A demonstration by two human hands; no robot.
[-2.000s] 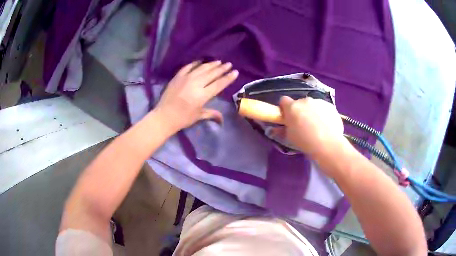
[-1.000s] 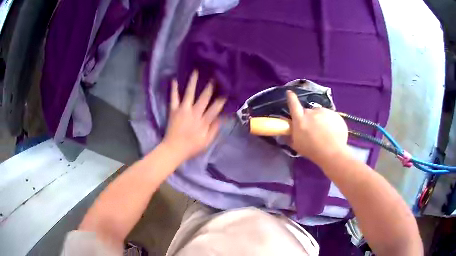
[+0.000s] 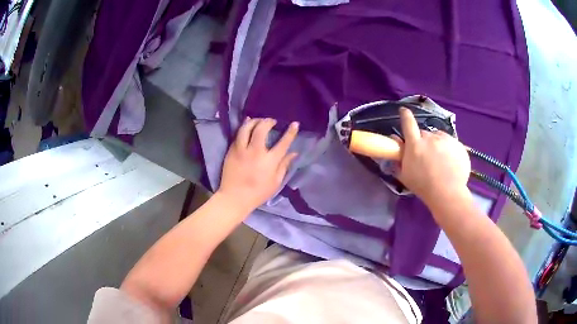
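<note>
A large purple garment piece (image 3: pixel 392 57) covers the pressing table, with pale lilac interlining (image 3: pixel 341 171) showing on its near part. The steam iron (image 3: pixel 379 117) rests on the cloth right of centre, its pointed end to the left. My right hand (image 3: pixel 433 158) is closed on its tan handle (image 3: pixel 374 145), index finger extended over the black body. My left hand (image 3: pixel 259 161) lies on the cloth to the left of the iron, fingers spread and slightly bent, fingertips at the border of purple and lilac. Whether it pinches cloth is hard to tell; it appears flat.
Blue hoses (image 3: pixel 520 190) with a pink tie run from the iron to the right edge. The pale table surface (image 3: pixel 553 82) shows at right. More purple and lilac cloth (image 3: pixel 120 63) hangs at upper left. A white bench (image 3: pixel 82 190) stands at lower left.
The left part of the cloth was shifted and its lilac underside shows more at the left. My left hand moved down onto the lilac area. The iron stays in my right hand.
</note>
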